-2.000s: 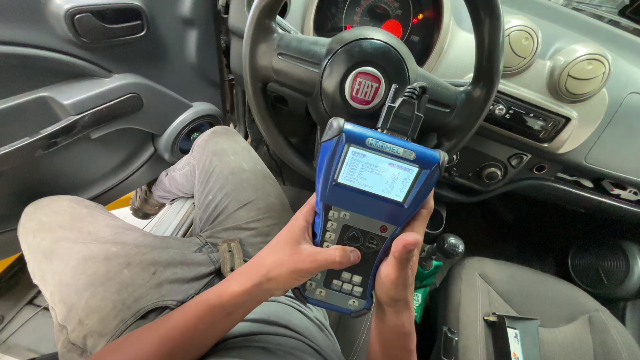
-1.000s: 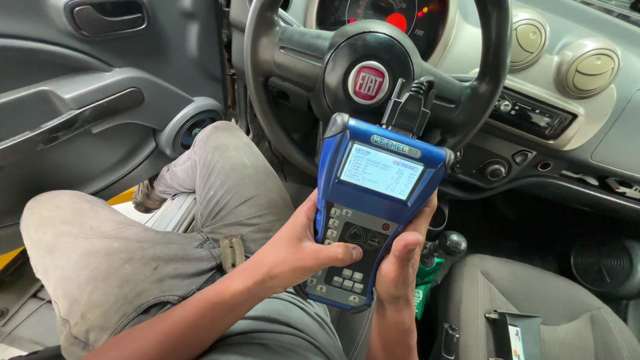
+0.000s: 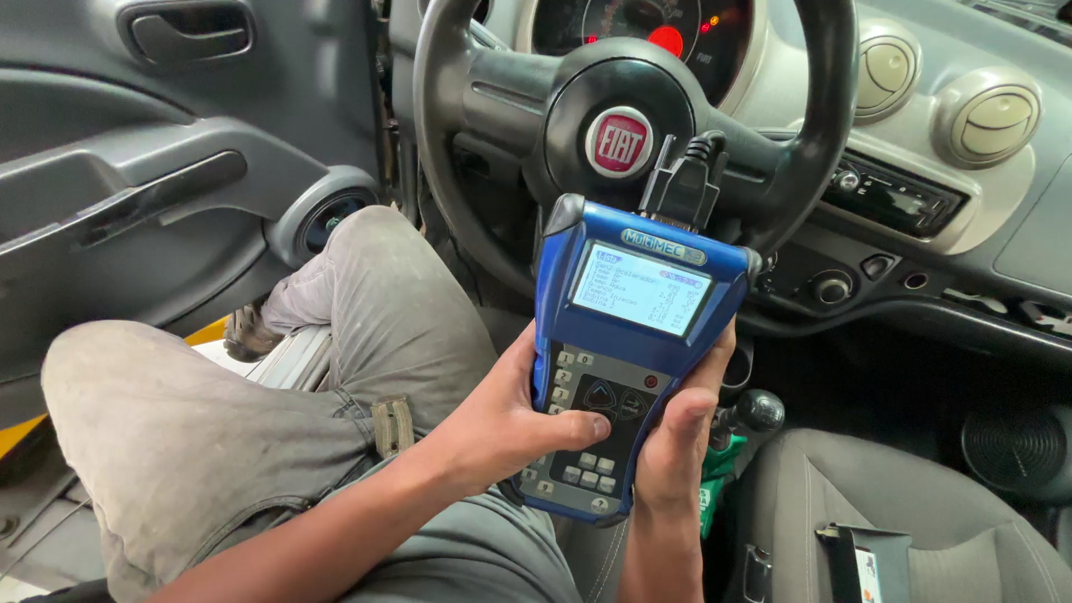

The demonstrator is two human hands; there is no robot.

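Note:
Both my hands hold a blue handheld automotive scan tool (image 3: 628,335), tilted in front of the steering wheel (image 3: 620,142). My left hand (image 3: 519,410) grips its left side, with the thumb resting on the keypad over a key below the up arrow. My right hand (image 3: 691,419) supports the right side and the underside, its thumb along the edge; its fingers are mostly hidden behind the tool. Lines of text show on the lit screen (image 3: 643,289). A black cable connector (image 3: 684,188) is plugged into the tool's top end.
The driver's door (image 3: 184,151) stands open at the left. The dashboard (image 3: 1026,109) has lit warning lamps and a car radio (image 3: 896,197). Right of my hands are the gear lever knob (image 3: 758,410), a green item (image 3: 718,486) and the passenger seat (image 3: 913,477) with a dark case (image 3: 879,544).

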